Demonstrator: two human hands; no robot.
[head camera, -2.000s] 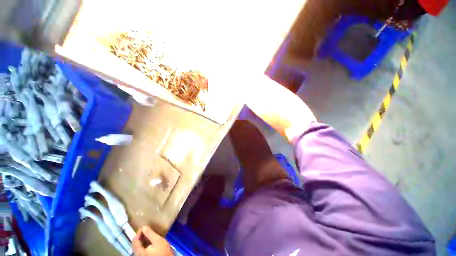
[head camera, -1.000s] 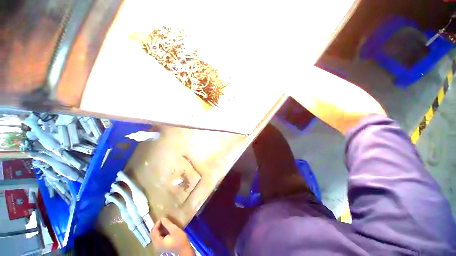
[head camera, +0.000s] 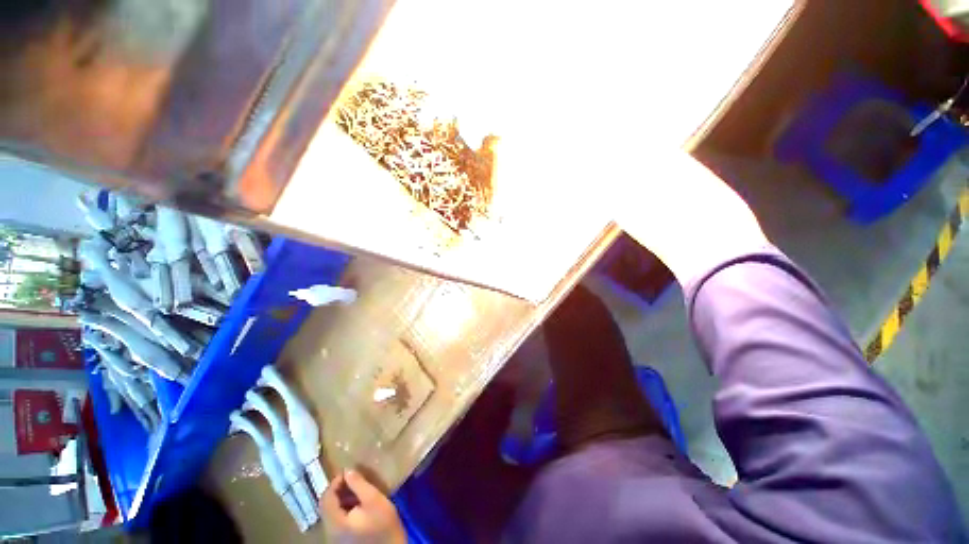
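Note:
Pale grey handles (head camera: 285, 441) lie side by side on the brown tabletop (head camera: 351, 372) at lower left. My left hand (head camera: 363, 512), fingers curled, is beside their tail ends, cut off by the bottom edge; whether it grips anything is unclear. My right hand (head camera: 714, 213) reaches from the purple sleeve over the bright surface, and its fingers are lost in glare. A tangled heap of small loops (head camera: 425, 159) lies on that surface. A small white piece (head camera: 384, 394) lies on a brown cardboard pad (head camera: 409, 398).
A blue crate (head camera: 202, 409) full of handles stands at left. A white dropper bottle (head camera: 324, 295) lies by its edge. A blue stool (head camera: 866, 138) and yellow-black floor tape (head camera: 919, 282) are at right. A blurred brown and metallic shape fills the upper left.
The view has shifted, so the bench, crate and handles sit further right in the picture. The left hand stays by the handle tails, and the right arm still reaches over the bright surface.

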